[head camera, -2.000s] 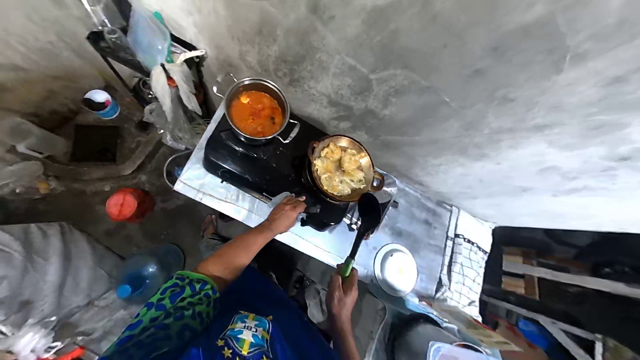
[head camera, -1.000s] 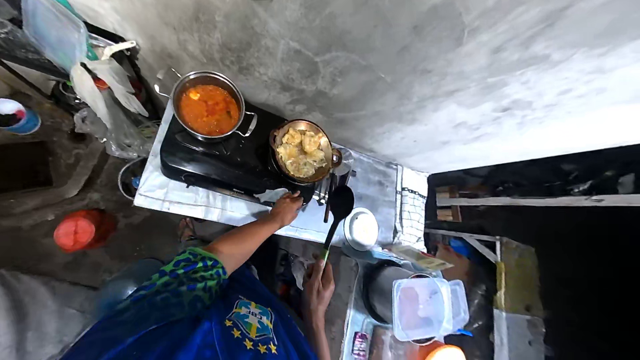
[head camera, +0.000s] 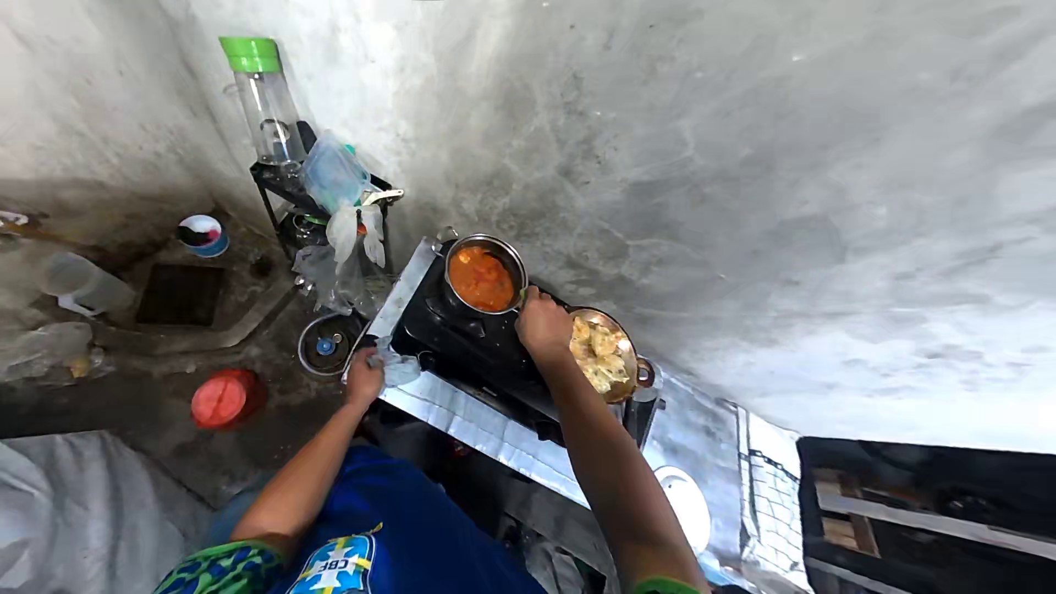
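Note:
A steel pot (head camera: 481, 278) of orange-red stew stands on the left burner of a black gas stove (head camera: 462, 346). My right hand (head camera: 544, 320) is at the pot's right-hand handle, its fingers curled there; whether a cloth or tool lies within them cannot be told. Pale, battered-looking pieces fill a brown pan (head camera: 605, 353) on the right burner, partly behind my right forearm. My left hand (head camera: 365, 378) grips a thin, pale crumpled cloth or plastic (head camera: 398, 369) at the table's left front corner, beside the stove knob.
A black rack (head camera: 280, 180) with a green-lidded pitcher (head camera: 266, 107) and plastic bags stands at the left by the wall. On the floor are a red container (head camera: 223, 399) and a round-rimmed vessel (head camera: 326, 345). A white plate (head camera: 685, 505) lies right of the stove.
My left hand has moved left from the front of the stove near the pan. My right hand, which held a black ladle with a green handle, is now at the stew pot without it. The view has shifted.

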